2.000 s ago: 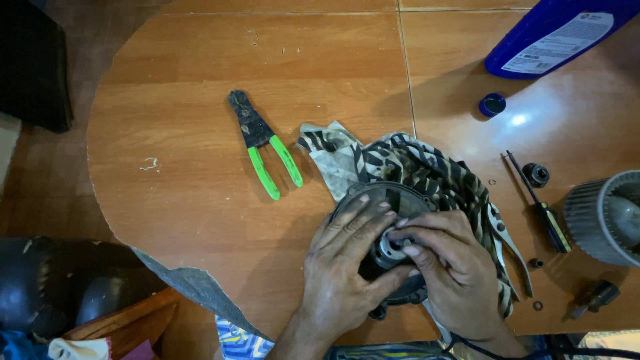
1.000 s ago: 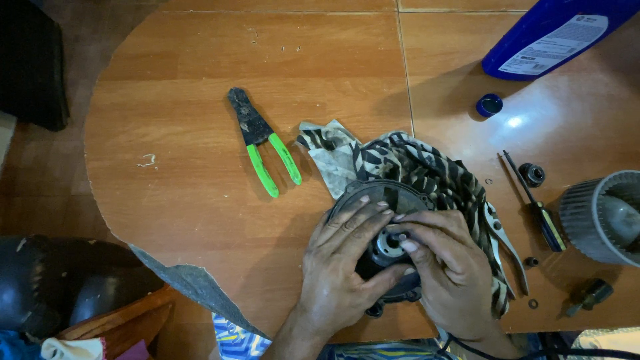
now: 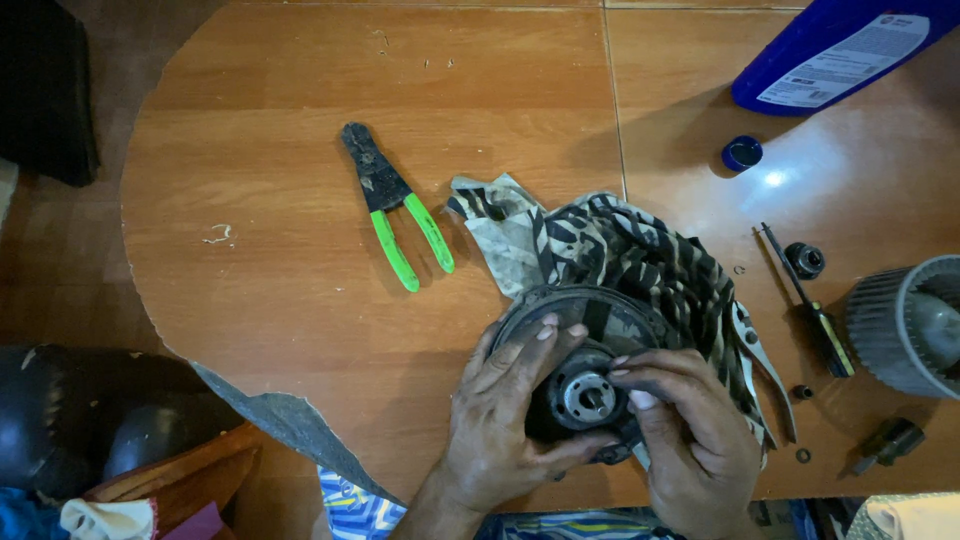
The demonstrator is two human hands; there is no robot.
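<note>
My left hand (image 3: 506,405) is spread over the black flanged housing of a blower motor (image 3: 592,311), its thumb below the round metal end cap (image 3: 588,399) and its fingers above. At the cap's right side, my right hand (image 3: 694,427) has thumb and fingertips pinched together; whether something small is between them cannot be told. A short shaft shows in the cap's centre. Under and behind the motor lies a crumpled black-and-white patterned cloth (image 3: 622,247).
Green-handled wire strippers (image 3: 394,206) lie left of the cloth. Rightward are slip-joint pliers (image 3: 765,367), a screwdriver (image 3: 810,304), a blower wheel (image 3: 885,330), small rings and fittings, a blue cap (image 3: 742,154) and a blue bottle (image 3: 840,56). The table's left edge covering (image 3: 292,427) is torn.
My right fingertips have shifted slightly to the right from the cap's centre, where the shaft now shows. My left hand keeps its hold on the motor.
</note>
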